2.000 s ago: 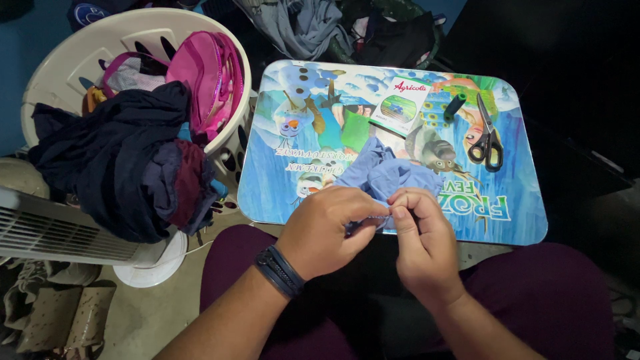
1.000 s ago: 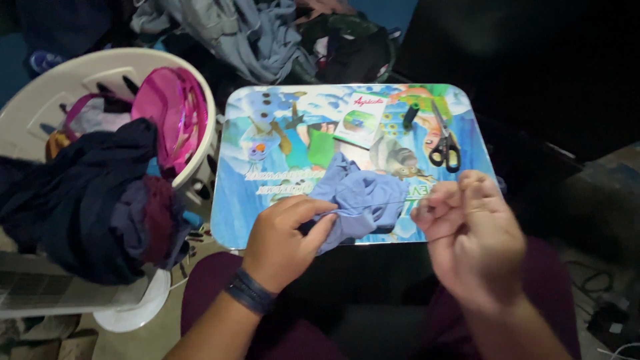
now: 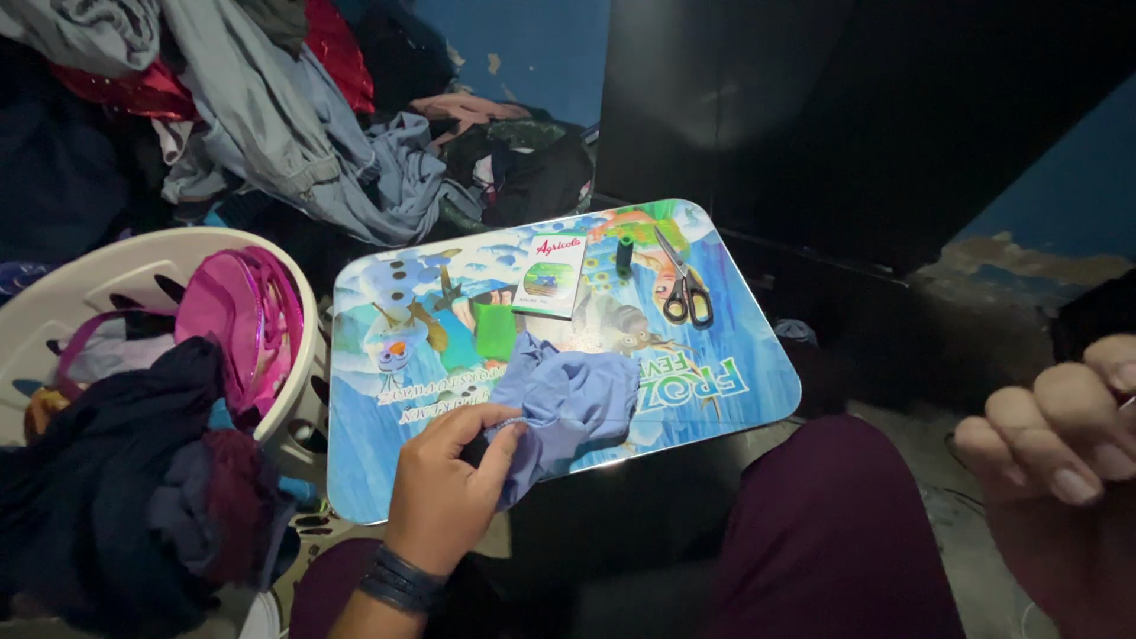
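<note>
Between the thumb and forefinger of my left hand (image 3: 461, 484) is the edge of a light blue cloth (image 3: 577, 395), which lies bunched on a small printed table (image 3: 754, 355). My right hand (image 3: 1056, 461) is raised at the far right, away from the cloth, with its fingers curled; whether it pinches a thread or needle cannot be seen. Behind the cloth lies a white and green packet (image 3: 550, 275) bearing writing. Right of the packet is a dark thread spool (image 3: 624, 256). Scissors with black handles (image 3: 688, 297) lie near the table's right side, blades slightly apart.
At the left, a cream laundry basket (image 3: 306, 355) holds a pink bag (image 3: 226, 319) and dark clothes (image 3: 115, 470). A heap of clothes (image 3: 293, 133) rises behind the table. A large black panel (image 3: 754, 106) stands at the back right. My knees are just in front of the table.
My right hand has moved from beside my left hand at the cloth out to the far right. My left hand still pinches the cloth. The view has shifted.
</note>
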